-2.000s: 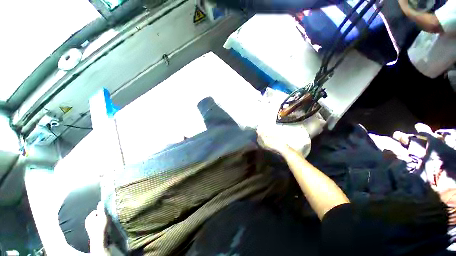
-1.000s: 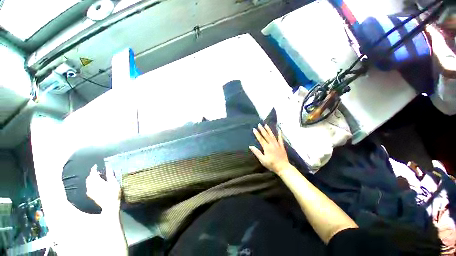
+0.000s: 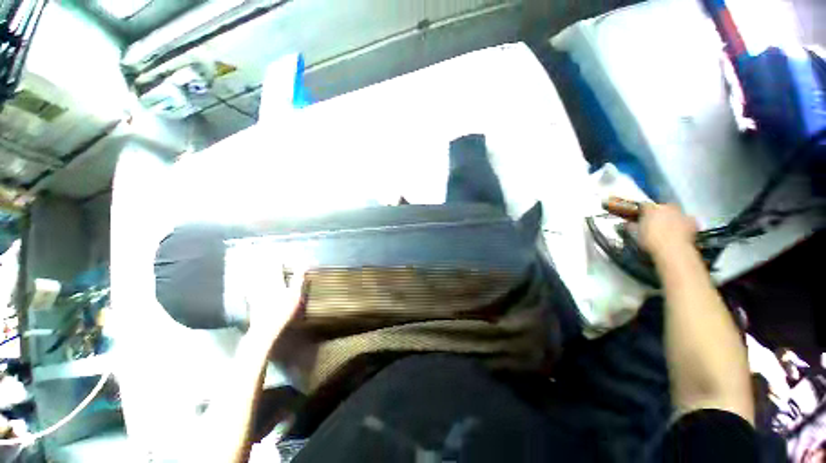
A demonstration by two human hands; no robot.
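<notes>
The denim jacket (image 3: 408, 246) lies over the dark padded arm (image 3: 188, 276), whose rounded left end shows bare. Its brown-olive striped lining (image 3: 398, 297) faces up, below a blue denim strip. A sleeve (image 3: 471, 167) points to the far side. My left hand (image 3: 276, 298) is on the jacket's left end, washed out by glare; I cannot tell its grip. My right hand (image 3: 659, 224) is closed around the orange-brown handle of the steam iron (image 3: 621, 208) at the right.
The off-white rest cloth (image 3: 609, 294) lies under the iron. Black hose and cord (image 3: 761, 212) run off right. The white pressing table (image 3: 380, 136) spreads behind the jacket. Another white table (image 3: 666, 99) stands at the right. Dark cloth (image 3: 616, 380) lies by my lap.
My right hand has left the jacket, moved right and taken hold of the iron's handle. My left hand stays at the jacket's left end. The camera view has turned.
</notes>
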